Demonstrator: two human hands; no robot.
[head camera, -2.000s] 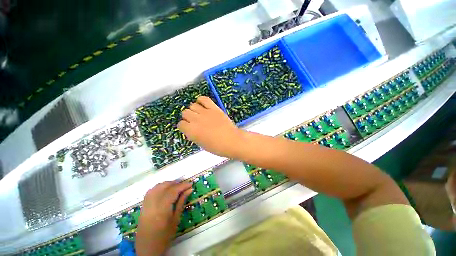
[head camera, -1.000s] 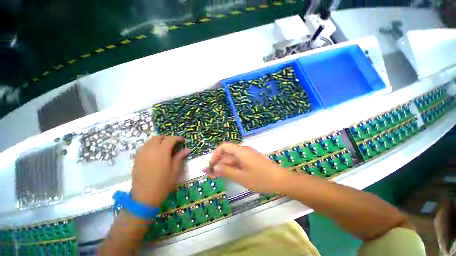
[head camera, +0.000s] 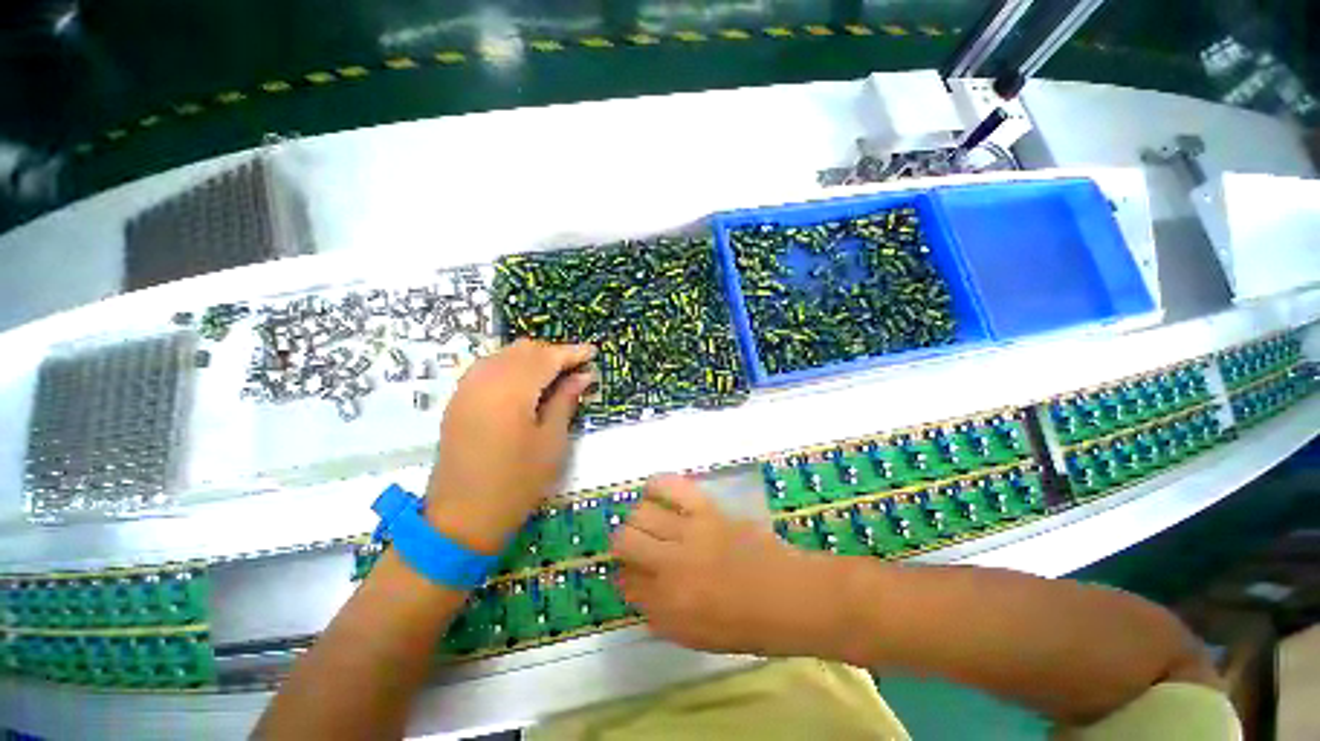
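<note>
My left hand (head camera: 507, 427), with a blue wristband (head camera: 434, 547), is at the left front edge of the pile of dark green capacitors (head camera: 637, 311). Its fingertips touch the pile, and whether they hold a capacitor cannot be told. My right hand (head camera: 688, 557) is over the right end of a green circuit board panel (head camera: 543, 596), fingers curled down. What is under its fingertips is hidden. The panel carries two rows of boards with small blue and silvery parts. My left wrist covers part of it.
A blue two-section bin (head camera: 967, 348) holds capacitors in its left section. Loose silver parts (head camera: 340, 340) lie left of the pile. Grey ribbed blocks (head camera: 109, 427) stand at far left. More board panels (head camera: 905, 485) line the track on both sides. A metal fixture stands behind the bin.
The view has shifted, so the bench sits more level. My left hand has reached the pile's edge. My right hand has moved from beside the pile down over the panel.
</note>
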